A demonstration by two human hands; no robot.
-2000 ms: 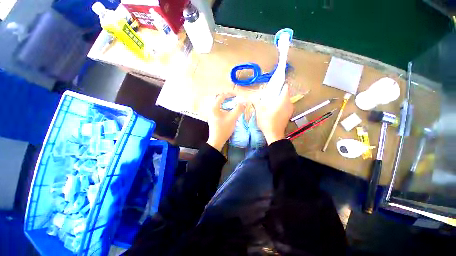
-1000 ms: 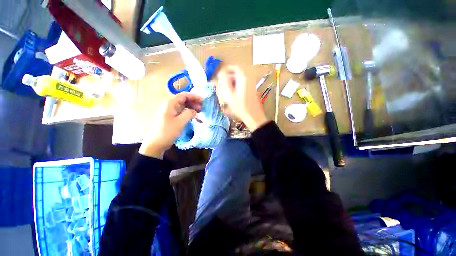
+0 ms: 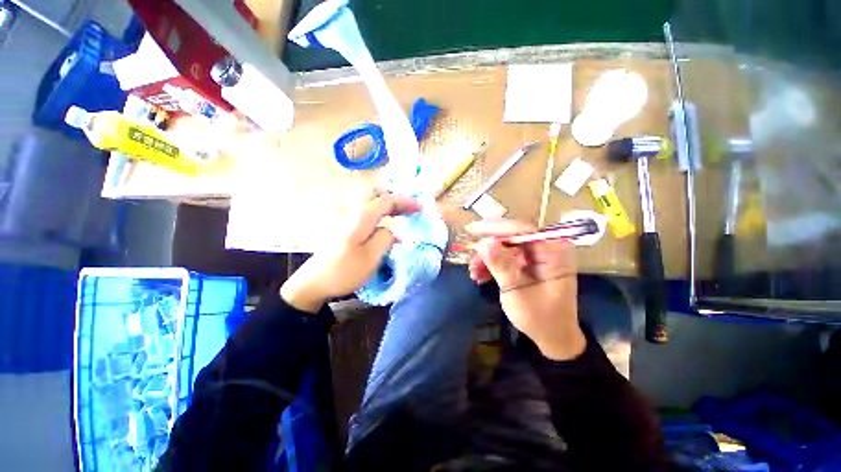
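Observation:
A pale-blue moulded part [image 3: 418, 241] with a rounded ring-like body and a long pale stem [image 3: 367, 78] with a flared end is held above the bench's front edge and my lap. The stem points up and to the left. My left hand [image 3: 343, 256] grips the body from its left side. My right hand [image 3: 535, 281] holds a slim red-and-black tool [image 3: 544, 233], its tip pointing left towards the part. Whether the tip touches the part cannot be told.
On the cardboard-covered bench lie a blue loop [image 3: 360, 147], a white square [image 3: 538, 92], a thin tan stick [image 3: 550, 175], a small yellow tool [image 3: 611, 206] and a hammer [image 3: 649, 240]. A yellow bottle [image 3: 138, 143] stands left; a blue crate [image 3: 184, 359] of pale pieces is lower left.
My right hand has picked up the red-and-black tool from the bench and now holds it beside the part. My left hand still holds the part. The view has shifted slightly.

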